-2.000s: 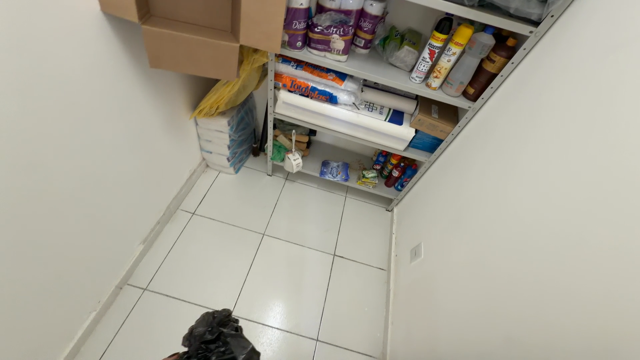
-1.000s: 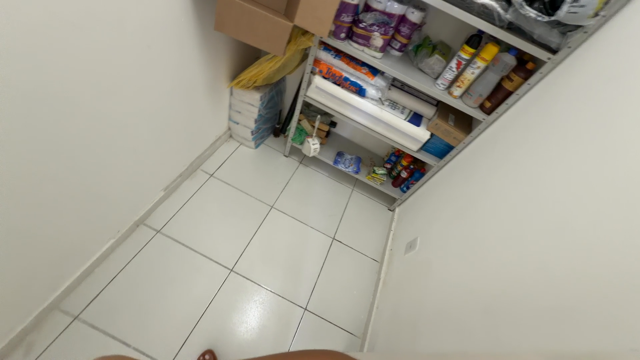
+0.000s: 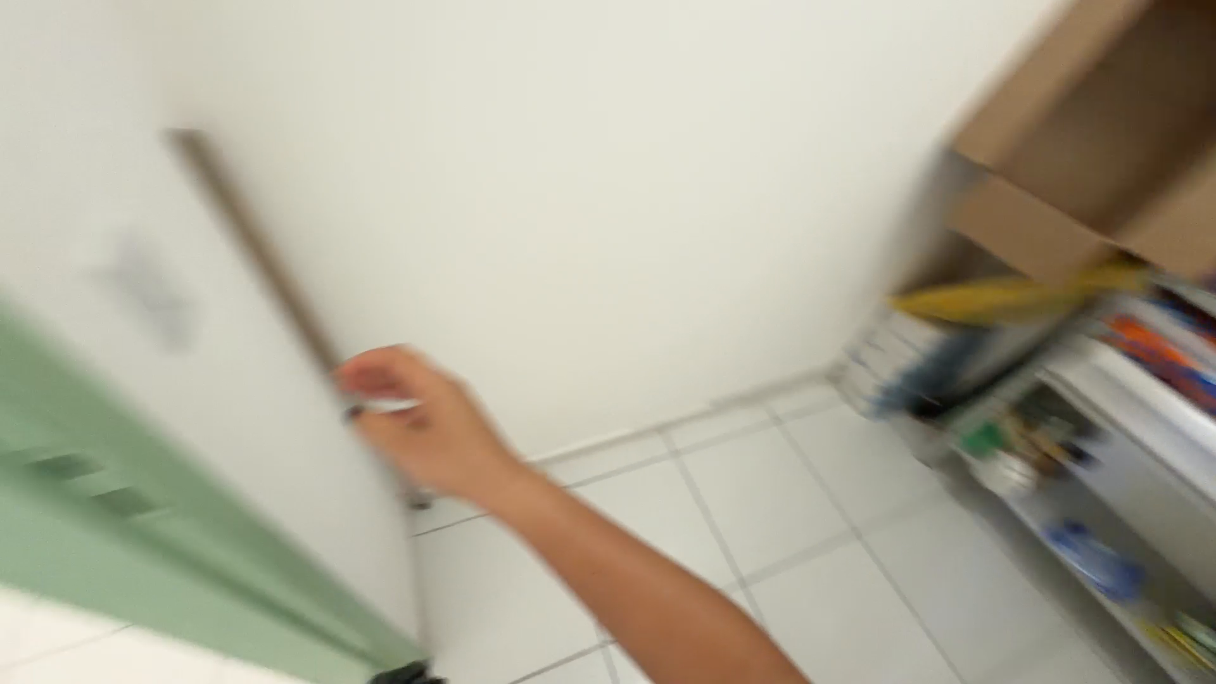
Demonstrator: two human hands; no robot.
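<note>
My right hand (image 3: 427, 423) reaches to the left side of the view, its fingers curled around a pale metal door handle (image 3: 388, 406). Behind it runs the brown edge (image 3: 256, 242) of a white door (image 3: 237, 380); blur hides the exact grip. A green door frame (image 3: 218, 532) with two dark slots crosses the lower left. At the bottom edge shows a bit of crumpled black plastic (image 3: 408, 674); what holds it is out of view, and my left hand is not seen.
A cardboard box (image 3: 1035, 228) juts out at the upper right above a yellow bundle (image 3: 988, 299). Stacked white packs (image 3: 888, 356) stand by the wall. A metal shelf unit (image 3: 1045, 532) with household goods lines the right side. White tiles (image 3: 807, 513) cover the floor.
The view has swung far to the left, bringing the door and green frame in. My right hand has come into view on the handle.
</note>
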